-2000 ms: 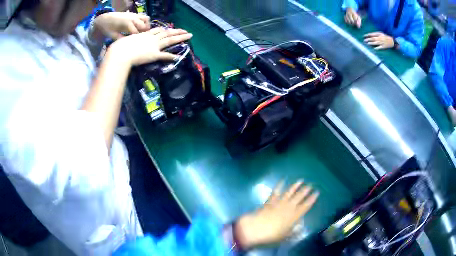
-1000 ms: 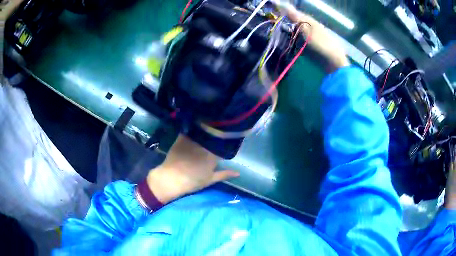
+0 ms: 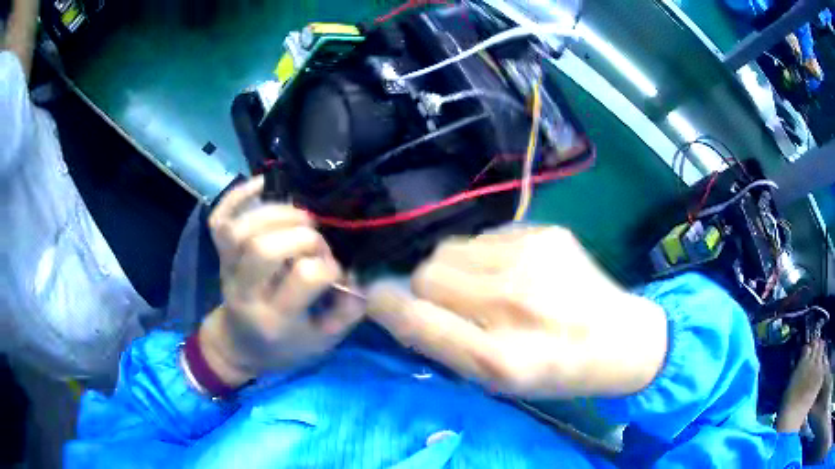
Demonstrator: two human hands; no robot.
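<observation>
A black open projector unit [image 3: 403,137] lies on the green bench in front of me. Its round lens opening [image 3: 325,128] is at the left, beside a green-edged board with yellow blocks [image 3: 331,35]. A red lead [image 3: 412,213] curves along the near side, and a white cable [image 3: 458,59] crosses the top. My left hand [image 3: 275,275] and my right hand [image 3: 522,307] are close together at the unit's near edge. Their fingertips pinch a thin lead [image 3: 350,291] between them; its end is blurred and partly hidden by the fingers.
Another unit [image 3: 732,229] stands on the bench at the right, with a person's hands [image 3: 806,385] beyond it. A person in a white smock [image 3: 64,247] is at the left. A small black piece [image 3: 209,147] lies on the green bench top [image 3: 137,92].
The unit is now turned and rests in front of me. My right hand has come from its far side to the near edge, and both hands have met there on a thin lead.
</observation>
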